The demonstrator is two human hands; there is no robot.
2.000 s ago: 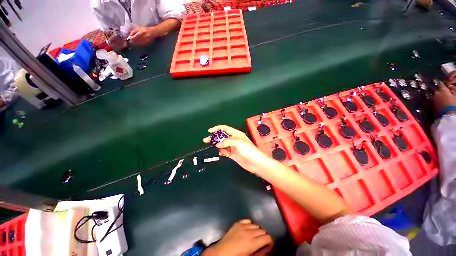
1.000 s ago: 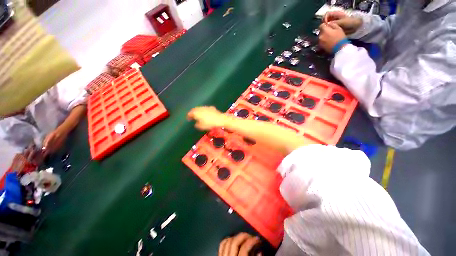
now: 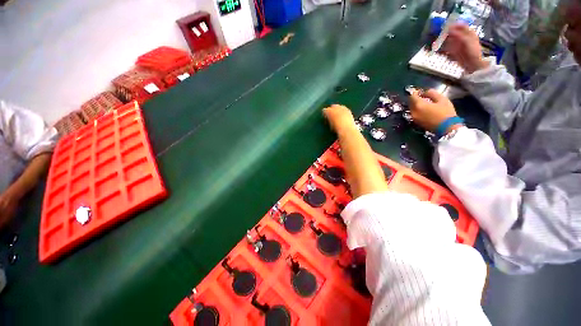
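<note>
My right hand (image 3: 339, 119) reaches out over the green belt, just left of a cluster of loose silvery round modules (image 3: 382, 112). Its fingers look curled; whether anything is between them is too small to tell. My right forearm and striped sleeve cross the red compartment tray (image 3: 331, 283) and hide part of it. Dark round modules (image 3: 304, 281) with short flex tails lie one to a pocket in this tray. My left hand is out of the picture.
A second red tray (image 3: 141, 170) at left holds one pale silvery piece (image 3: 83, 214). A neighbour at right, with a blue wrist strap (image 3: 450, 125), has a hand by the loose modules. Another person's arm (image 3: 27, 175) is at the left edge. Stacked red trays stand behind.
The view has turned right. The round module seen in my right hand two seconds ago is not visible there now. That hand has moved to beside the loose modules. My left hand has left the picture.
</note>
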